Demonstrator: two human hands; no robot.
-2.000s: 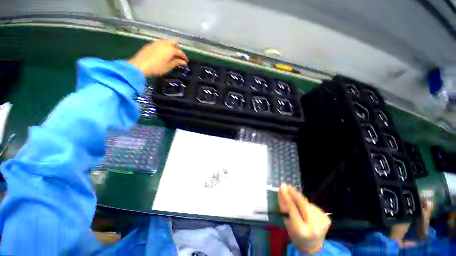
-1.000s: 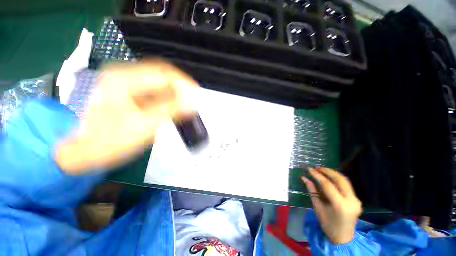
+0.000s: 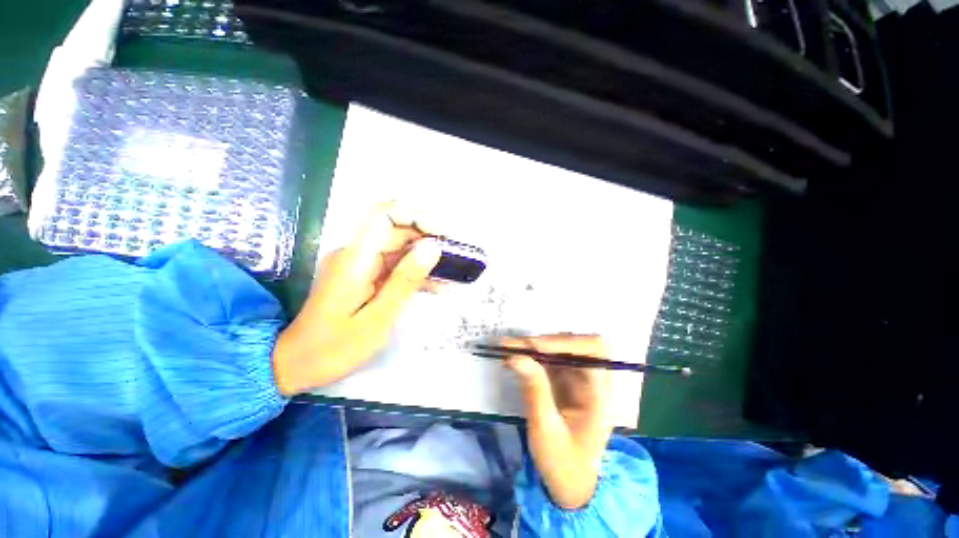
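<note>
My left hand holds a dark watch case with a shiny rim between finger and thumb, above the white sheet. My right hand holds a thin black pen-length tool, perhaps tweezers; its left tip is over the tiny parts and its silver end points right. The tiny parts lie scattered as grey specks on the sheet, between and below the case and the tool tip. Whether the tip touches a part cannot be told.
Stacked black foam trays stand behind the sheet, with more black material at right. A clear blister tray lies right of the sheet. A labelled blister stack lies left, beside a white cloth.
My left hand came down from the foam tray with a watch case and now holds it steady over the sheet. My right hand moved left over the sheet, with the black tool now clearly seen.
</note>
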